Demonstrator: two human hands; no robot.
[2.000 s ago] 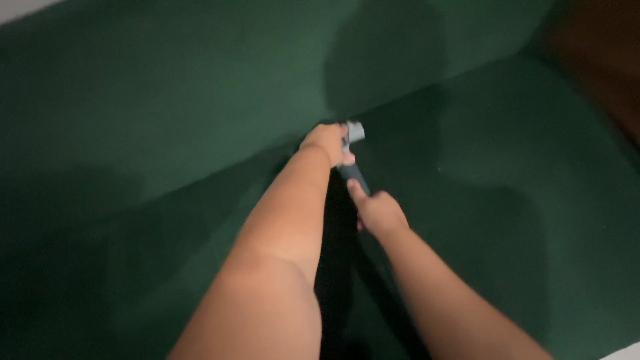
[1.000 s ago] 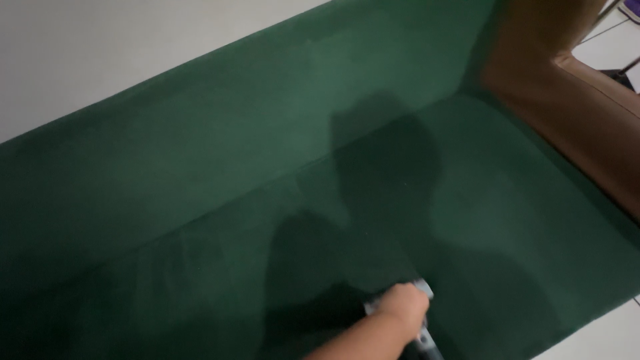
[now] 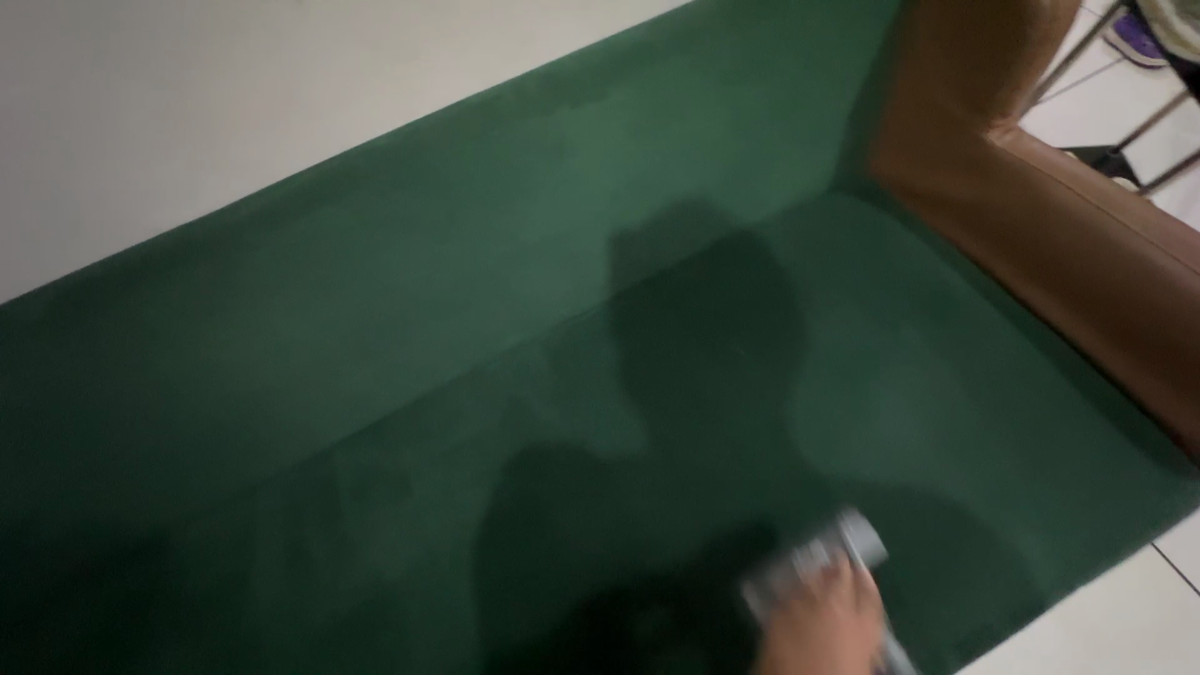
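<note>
At the lower right of the head view, my left hand (image 3: 825,623) is closed around a grey tool head (image 3: 861,539), blurred, which looks like a vacuum nozzle. Part of its grey tube or handle (image 3: 898,656) shows to the right of the hand and runs out of the bottom edge. The tool head is at the green fabric seat of a sofa (image 3: 919,403), near its front edge; exact contact cannot be told. My right hand is out of view.
The sofa's green backrest (image 3: 450,253) runs diagonally up to a brown armrest (image 3: 1059,216) at the right. A pale wall (image 3: 234,103) stands behind. Beyond the armrest are thin metal bars (image 3: 1158,122) and a purple shoe (image 3: 1136,39). Light floor tiles (image 3: 1106,609) lie at the lower right.
The left hand and tool head have moved from the seat's back seam toward its front edge. The right hand, seen on the dark tube two seconds ago, has gone out of view. The view has shifted.
</note>
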